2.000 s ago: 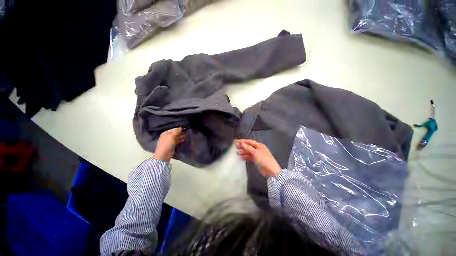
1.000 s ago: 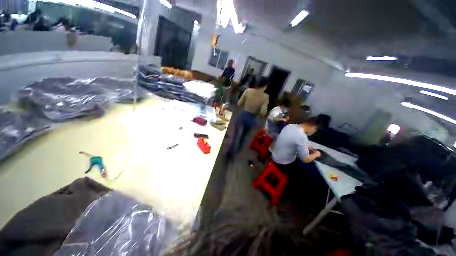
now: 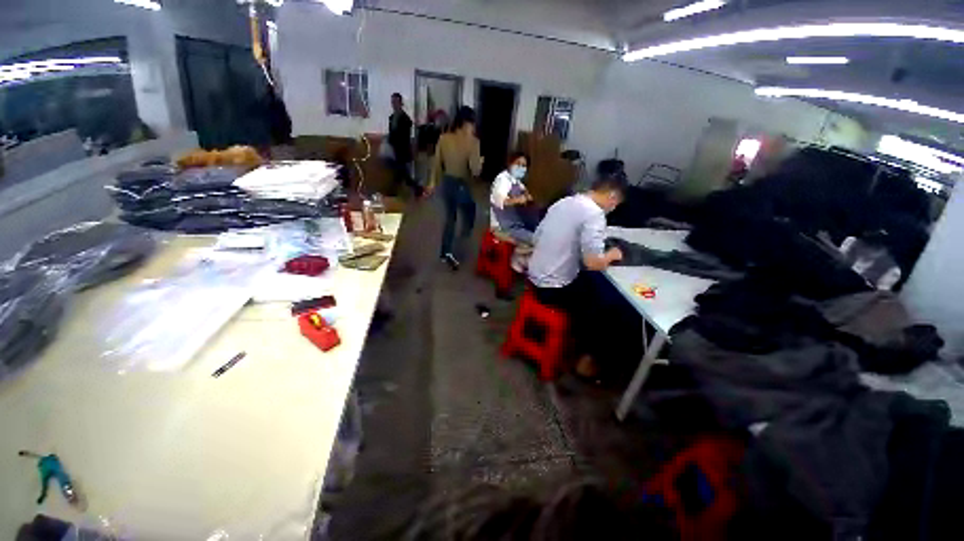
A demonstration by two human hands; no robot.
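Note:
Neither of my hands is in the picture. The cream-white table lies nearest, at the left. A teal air blow gun lies near its lower left part. A small piece of dark grey cloth shows at the bottom left edge, cut off. Flat clear polybags lie on the table. A red tape dispenser lies near the table's right edge beside a flat black object. A thin dark item lies to their left.
Bagged garments lie at the far left. A dark garment stack stands at the table's far end. Seated workers and a walking person are ahead. Red stools stand in the aisle. Dark garments are heaped right.
The view has turned up and right, away from the jacket work. My hands, seen two seconds ago at the grey jacket, have left the picture. The walking person appears farther left.

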